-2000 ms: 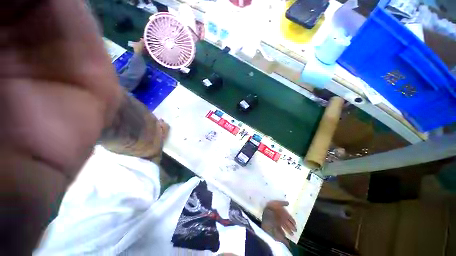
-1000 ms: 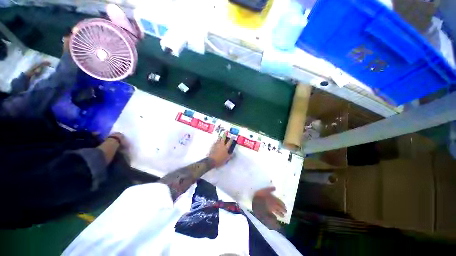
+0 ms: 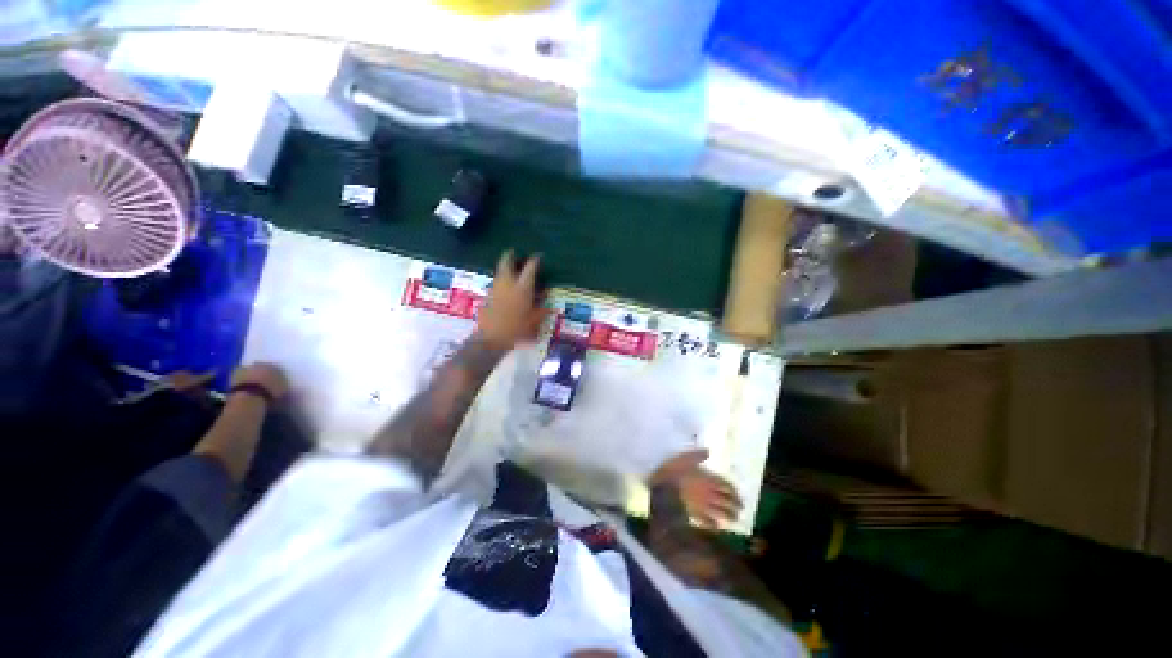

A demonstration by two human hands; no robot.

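Note:
A small black box (image 3: 559, 373) with a white label lies on the white work board (image 3: 617, 418), just below the red-and-white stickers (image 3: 604, 336). My left hand (image 3: 514, 309) is at the board's far edge, left of and beyond this box. Its fingers reach over the green belt. A dark patch shows between the fingertips; whether they touch a box is unclear. My right hand (image 3: 695, 492) rests open and empty near the board's right end. Two black boxes lie on the belt, one at left (image 3: 361, 190) and one nearer my left hand (image 3: 461, 199).
A pink fan (image 3: 97, 188) stands at far left. Another person's hand (image 3: 262, 381) is at the board's left end. A cardboard tube (image 3: 758, 270) lies at the belt's right end. A shelf with a blue crate (image 3: 925, 90) is above; brown cartons (image 3: 1073, 424) are at right.
My left hand has let go of the box on the board and moved up and left to the belt's edge. The view has shifted right. The third belt box is no longer clearly visible.

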